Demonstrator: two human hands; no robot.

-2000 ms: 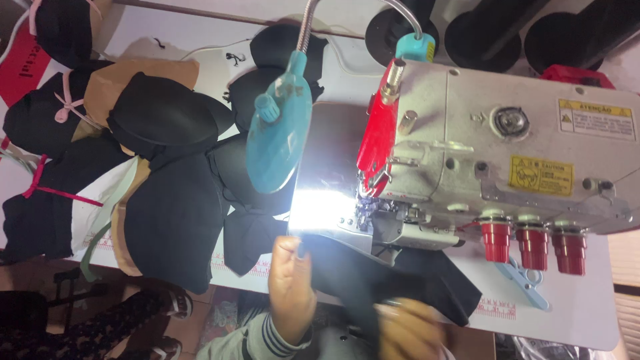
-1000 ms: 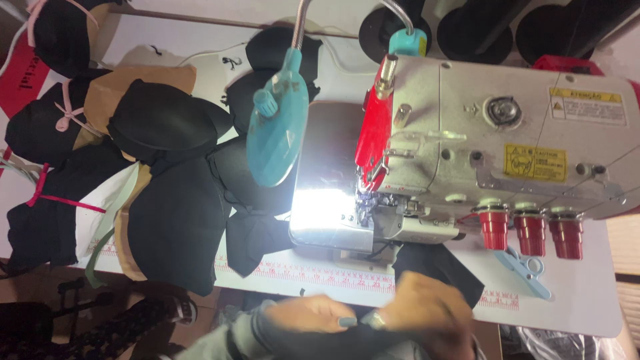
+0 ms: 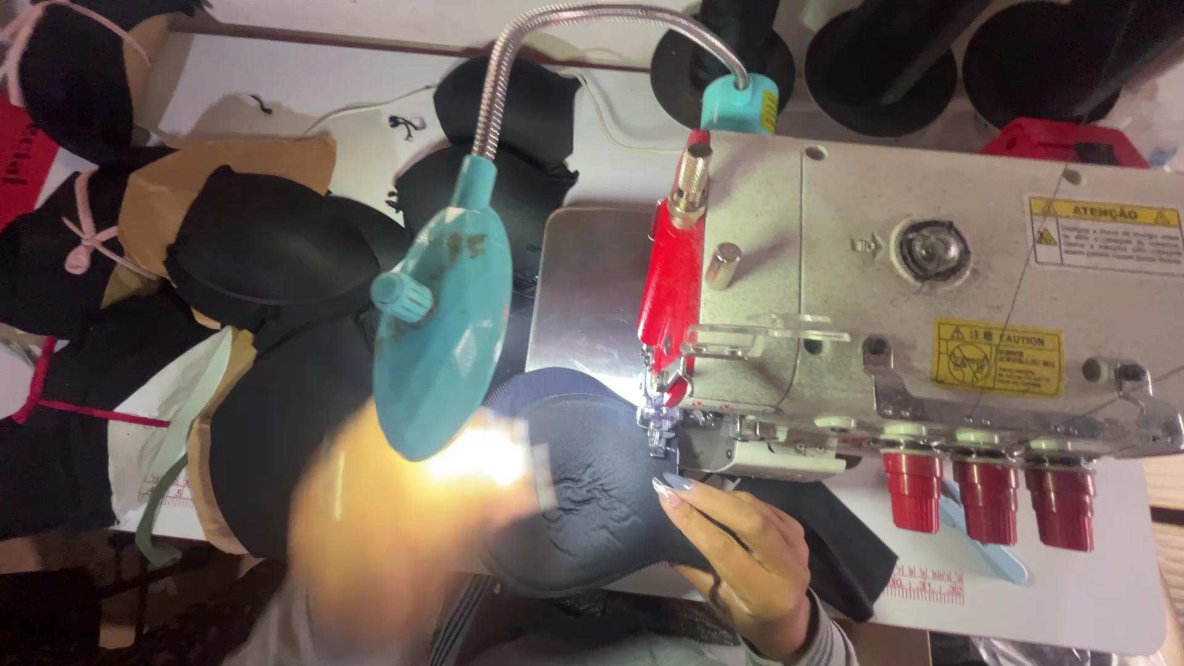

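Note:
A black molded bra cup (image 3: 592, 490) lies under the lit needle area of an overlock sewing machine (image 3: 888, 268), its right edge beside the presser foot (image 3: 659, 421). My right hand (image 3: 740, 555) pinches that edge just below the foot, fingertips together on the fabric. Strongly blurred and overlit, my left hand (image 3: 407, 518) is at the cup's left side, below the teal lamp head (image 3: 444, 324); its fingers cannot be made out. More black fabric (image 3: 814, 546) lies to the right of my right hand.
Black and tan bra cups (image 3: 277, 240) are piled on the left of the white table (image 3: 1064, 601). Red tension knobs (image 3: 988, 499) project from the machine's front. Light blue thread snips or a similar tool (image 3: 994, 546) lies beneath them. The lamp's flexible metal neck (image 3: 555, 18) arches overhead.
Both hands have moved up from the table's front edge to the machine. The bra cup now lies by the presser foot, where the bare lit plate showed a second ago.

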